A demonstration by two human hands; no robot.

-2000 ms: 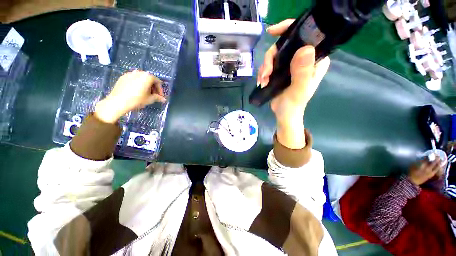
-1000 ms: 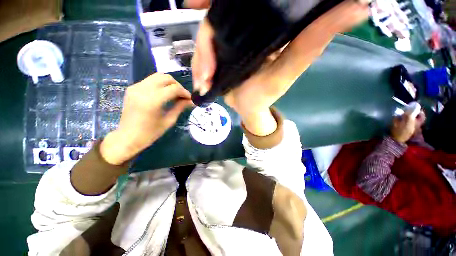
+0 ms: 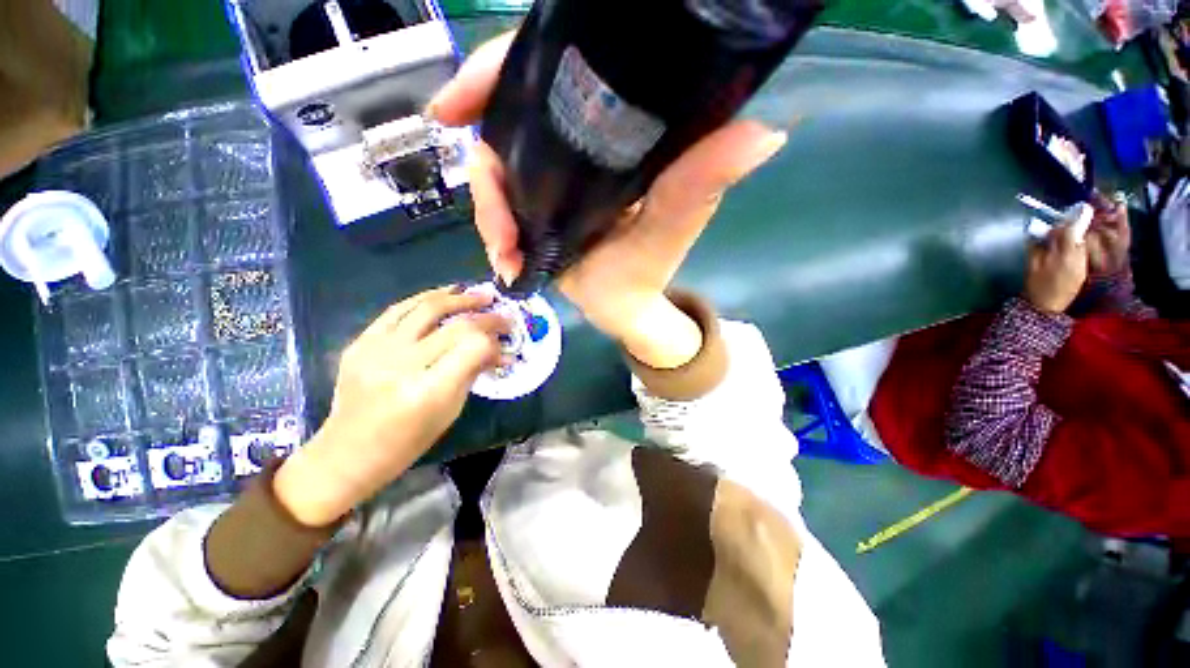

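A round white housing (image 3: 533, 369) lies on the dark green bench in front of me, with a blue spot on its right side. My right hand (image 3: 626, 242) is wrapped around the black electric screwdriver (image 3: 587, 131), whose narrow tip points down at the upper part of the housing. My left hand (image 3: 415, 379) rests with its fingertips on the left part of the housing and covers some of it. Whether the left fingers pinch a small part is hidden. The exact contact point of the tip is hard to see.
A clear compartment tray (image 3: 163, 307) at left holds screws (image 3: 245, 305) and white modules (image 3: 184, 465); another white housing (image 3: 55, 239) sits on its upper left. The screw feeder (image 3: 352, 118) stands beyond my hands. A co-worker in red (image 3: 1044, 405) sits at right, beside a black box (image 3: 1047, 146).
The left hand has moved from over the tray onto the housing. The screwdriver has come down over the housing's upper part. The whole view has shifted and tilted.
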